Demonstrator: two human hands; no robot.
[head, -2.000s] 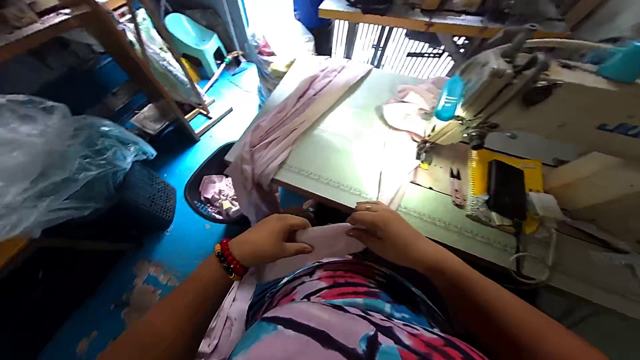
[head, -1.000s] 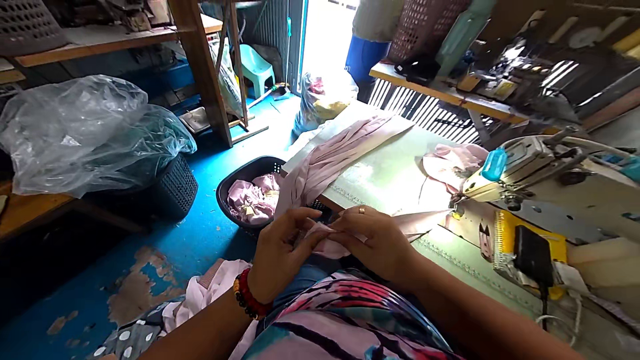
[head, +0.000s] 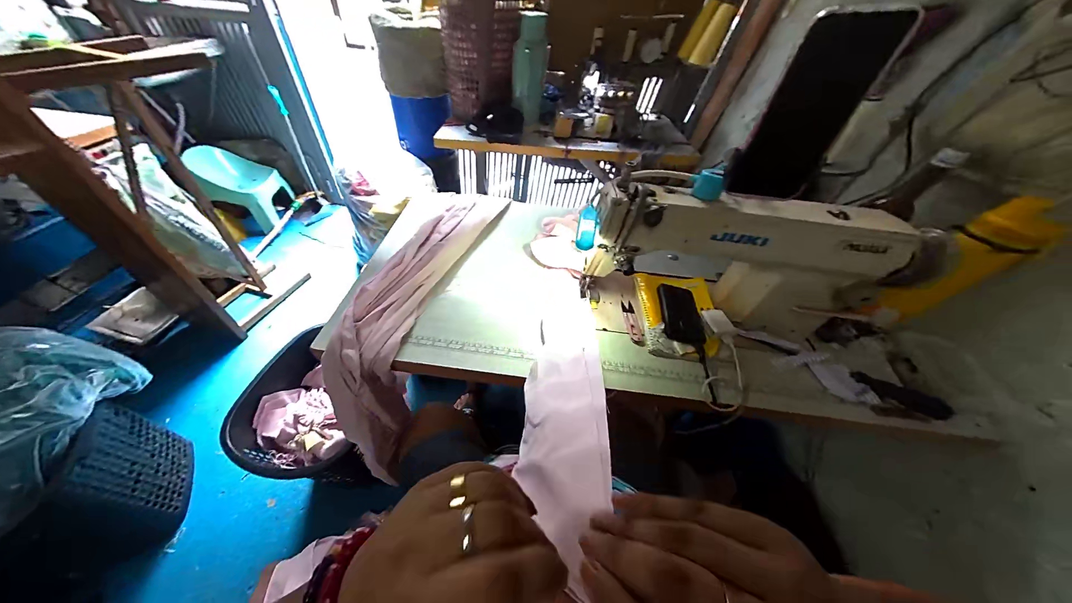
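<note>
A strip of pale pink fabric (head: 568, 419) runs from the sewing table's front edge down between my two hands. My left hand (head: 456, 536), with rings and a beaded bracelet, is closed on the strip's left side. Against the strip's right side lies my right hand (head: 695, 553), its fingertips on the cloth and its grip blurred. The strip's upper end reaches toward the needle area of the white Juki sewing machine (head: 754, 239). A long bundle of pink fabric (head: 389, 310) lies across the table's left side and hangs over the edge.
Thread snips (head: 631, 322), a yellow notebook (head: 645, 289) and a black device (head: 681, 314) with a cable lie by the machine. A dark basket (head: 243, 427) of pink cloth stands on the floor at left, near another basket (head: 126, 469) under clear plastic. Behind is a second table (head: 586, 149).
Both hands have moved closer to the camera, and the strip now stretches out between them and the table. The view has shifted toward the machine.
</note>
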